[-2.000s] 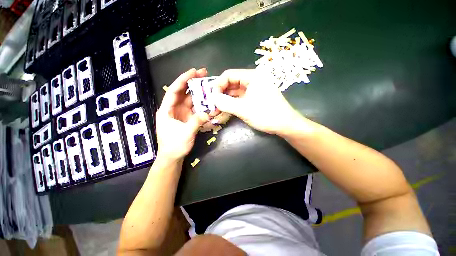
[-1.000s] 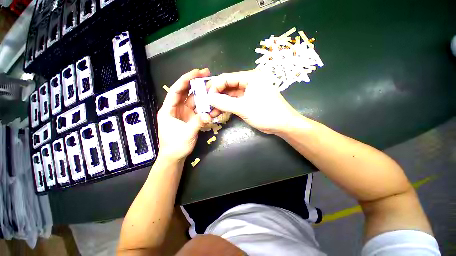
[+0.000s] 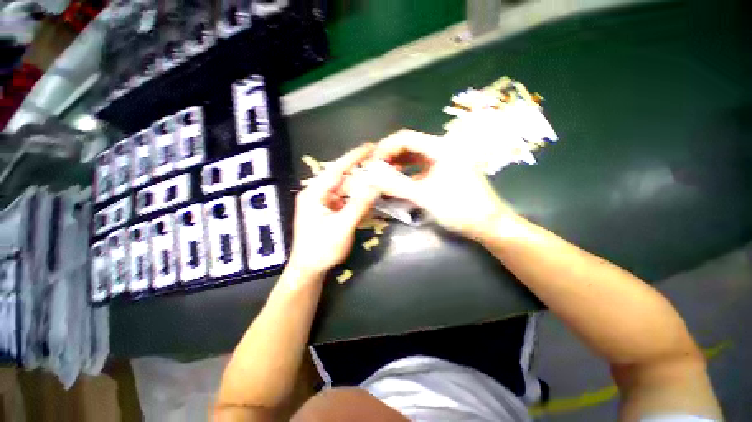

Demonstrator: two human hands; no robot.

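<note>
My left hand (image 3: 330, 216) and my right hand (image 3: 449, 185) meet over the dark green bench. Between them they hold a white plastic housing (image 3: 401, 209), mostly covered by the fingers and blurred. Its lower end shows below my right hand. Small pale offcuts (image 3: 371, 242) lie on the bench under and beside my hands. A pile of white strips with yellow-orange bits (image 3: 507, 124) lies behind my right hand. Whether a strip is between my fingers cannot be told.
A black tray (image 3: 221, 132) with rows of white housings stands at left, a darker tray stack (image 3: 309, 41) behind it. Pale sheets (image 3: 62, 280) are at far left. A metal rail (image 3: 363, 76) runs along the green conveyor (image 3: 396, 33). The bench's front edge (image 3: 429, 325) is near my body.
The view has shifted, so the scene sits further right and lower. The housing has turned from upright to slanting between my hands, its lower end now toward the right.
</note>
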